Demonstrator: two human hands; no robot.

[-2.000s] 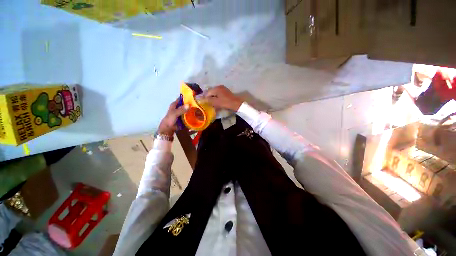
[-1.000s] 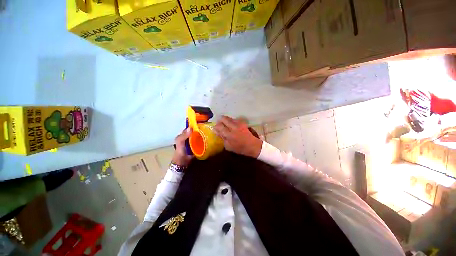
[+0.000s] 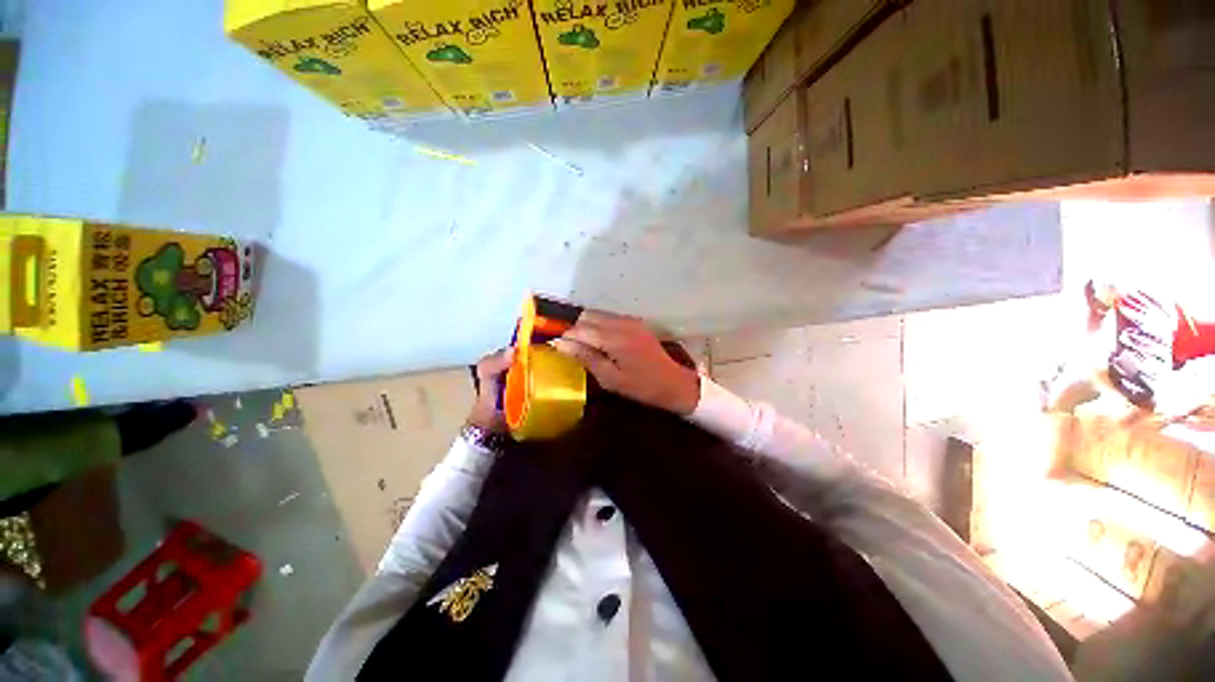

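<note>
The tape dispenser (image 3: 532, 320), with an orange frame and a dark end, is held close to the wearer's dark vest at the table's front edge. A wide yellow tape roll (image 3: 557, 394) with an orange ring sits in it. My left hand (image 3: 492, 389) holds the dispenser from the left side, partly hidden behind it. My right hand (image 3: 629, 357) lies over the top right of the dispenser and roll, fingers bent against it. Whether it grips a tape end cannot be seen.
Yellow gift boxes (image 3: 469, 53) stand in a row at the back; another (image 3: 167, 287) is at the left. Brown cartons (image 3: 953, 113) line the back right. Below are a red stool (image 3: 173, 602), a large carton (image 3: 367, 453) and, at right, stacked cartons (image 3: 1133, 453) near a person's sleeve (image 3: 1130, 340).
The view has shifted, bringing the yellow row and cartons into fuller sight. The dispenser has turned so its roll shows more side-on. My right hand has moved over its top.
</note>
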